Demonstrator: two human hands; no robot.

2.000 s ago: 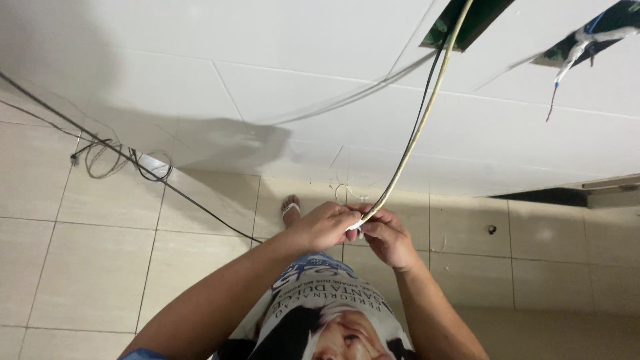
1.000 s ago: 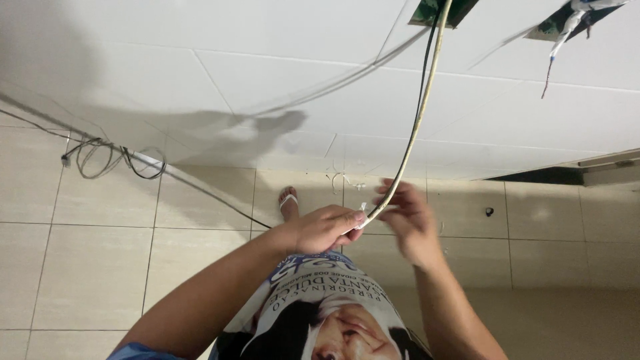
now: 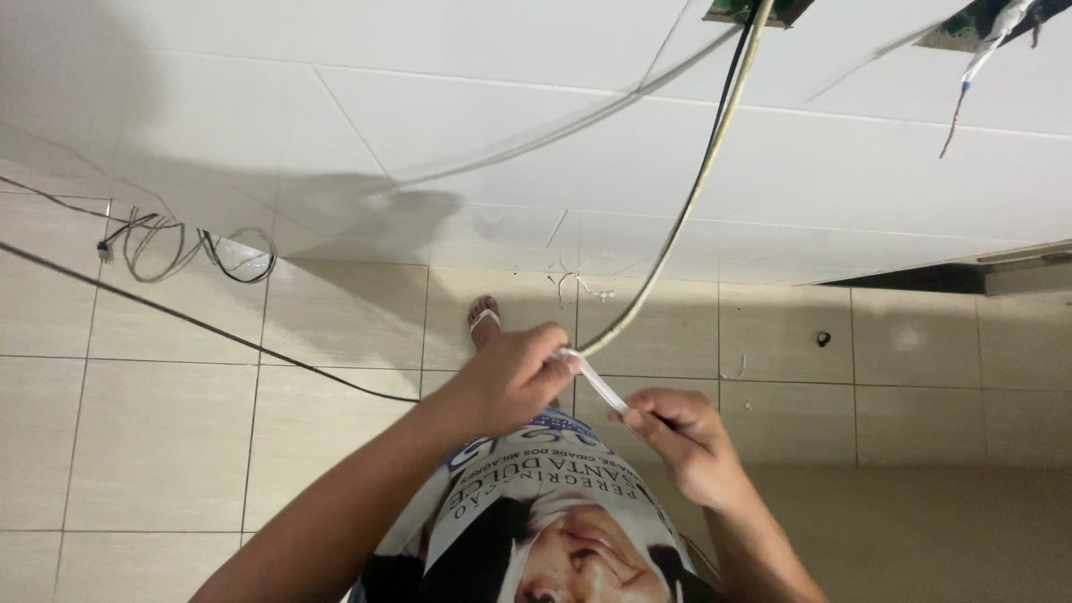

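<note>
A yellowish cable [image 3: 702, 172] hangs in a curve from a cut opening [image 3: 760, 10] in the white wall, with a thinner black cable [image 3: 727, 100] beside it. My left hand [image 3: 532, 373] pinches the cable's lower end between thumb and fingers. From there a white strip [image 3: 601, 385], perhaps tape, runs taut down to my right hand [image 3: 674, 435], which grips its other end. Which conductors lie under my left fingers is hidden.
White wires [image 3: 992, 50] with a bare twisted end hang from a second opening at the upper right. A coiled cable [image 3: 159, 247] lies at the left, and a black cable [image 3: 209, 327] crosses there. Scraps [image 3: 586, 289] lie on the tiled floor [image 3: 335, 310] by my sandaled foot [image 3: 484, 320].
My right hand was close to the left at the cable end, then apart and blurred. Now it is lower right, with the white strip stretched between both hands. My left hand has stayed at the cable end.
</note>
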